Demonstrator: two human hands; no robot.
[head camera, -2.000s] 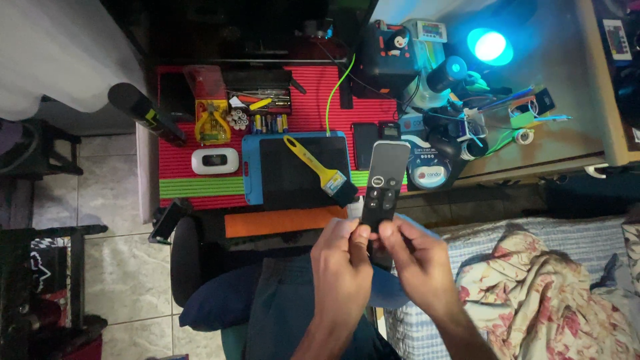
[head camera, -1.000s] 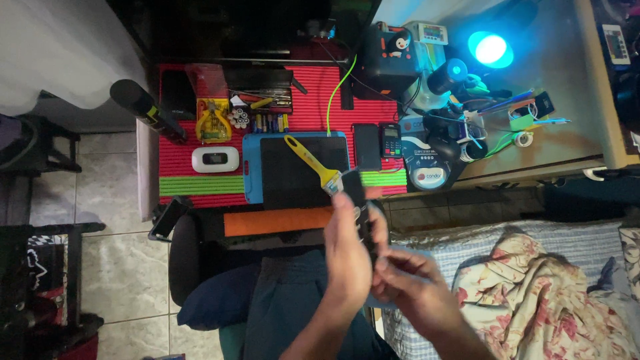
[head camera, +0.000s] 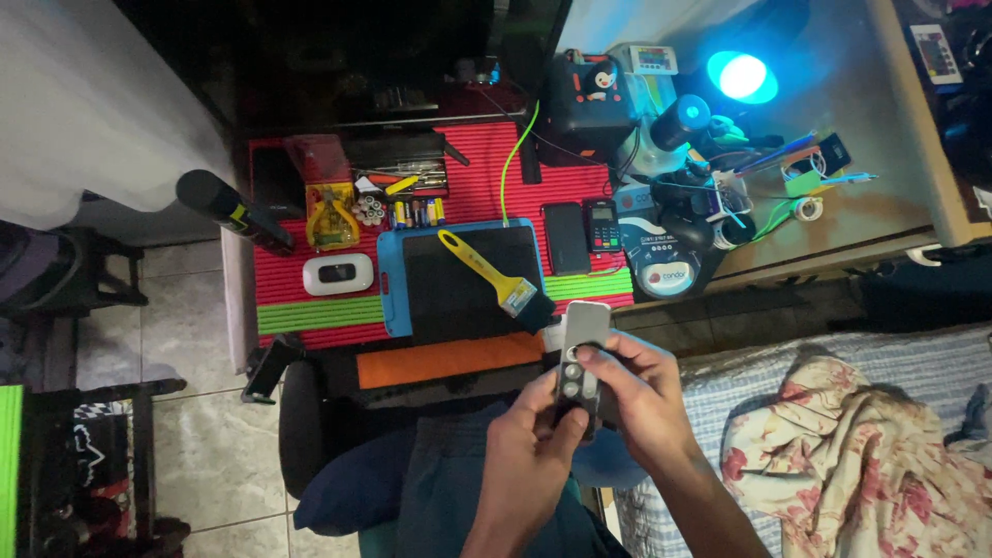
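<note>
A slim remote control (head camera: 585, 329) with round buttons is held between both hands above my lap, its glossy upper end pointing at the desk. My left hand (head camera: 531, 446) grips its lower end, thumb on the face. My right hand (head camera: 643, 395) holds its right side, the thumb over the upper buttons. Beyond the remote, a yellow-handled paintbrush (head camera: 484, 267) with dark bristles lies across a blue-framed tablet (head camera: 393, 283). A black phone-like device (head camera: 566, 239) and a card payment terminal (head camera: 602, 226) lie right of the tablet.
On the red and green ribbed mat (head camera: 318, 318) are a white oval device (head camera: 338, 274), yellow pliers (head camera: 333, 221), batteries (head camera: 418, 212) and screwdrivers. A black cylinder (head camera: 232, 211) leans at the mat's left edge. A lit blue lamp (head camera: 742, 76) and a bed with floral cloth (head camera: 837, 457) are at right.
The remote was turned edge-on one second ago and now shows its button face. My right hand has moved up along it, its thumb now on the upper buttons.
</note>
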